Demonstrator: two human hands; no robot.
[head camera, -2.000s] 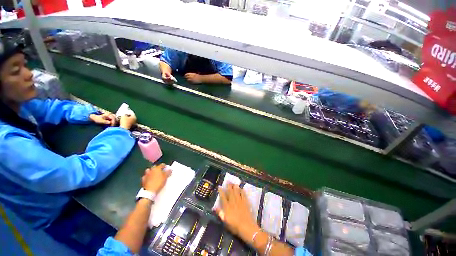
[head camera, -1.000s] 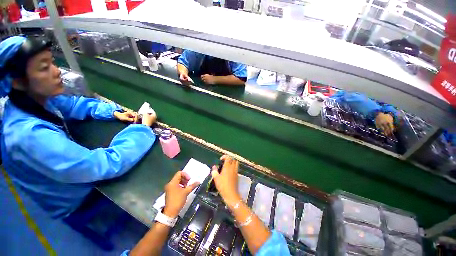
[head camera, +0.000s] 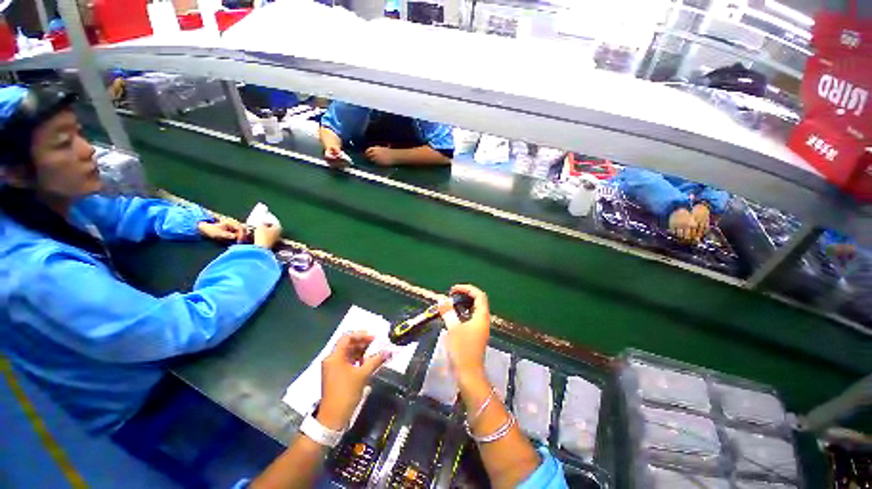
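Note:
My right hand (head camera: 466, 329) grips a black bar phone (head camera: 417, 322) with a yellow edge, tilted on its side above the tray. My left hand (head camera: 346, 372) holds a white sleeve (head camera: 380, 342) by its near end, just left of the phone. The phone's lower end is close to the sleeve; whether they touch is unclear. More white sleeves (head camera: 309, 383) lie flat on the worktop to the left. The clear blister tray (head camera: 432, 413) below my hands holds bare black phones (head camera: 417, 449) in the near row and whitish sleeved phones (head camera: 533, 391) in the far row.
A pink bottle (head camera: 309, 279) stands beyond the sleeves. Filled trays (head camera: 671, 387) sit at the right. A worker in blue (head camera: 124, 277) sits close at the left. The green conveyor (head camera: 535, 277) runs behind, under a raised shelf (head camera: 459, 93) with a red box (head camera: 834, 105).
My right hand has lifted the phone out of its far-row pocket and up beside the sleeve. My left hand has moved from the sleeve pile and holds one sleeve. The view has shifted slightly.

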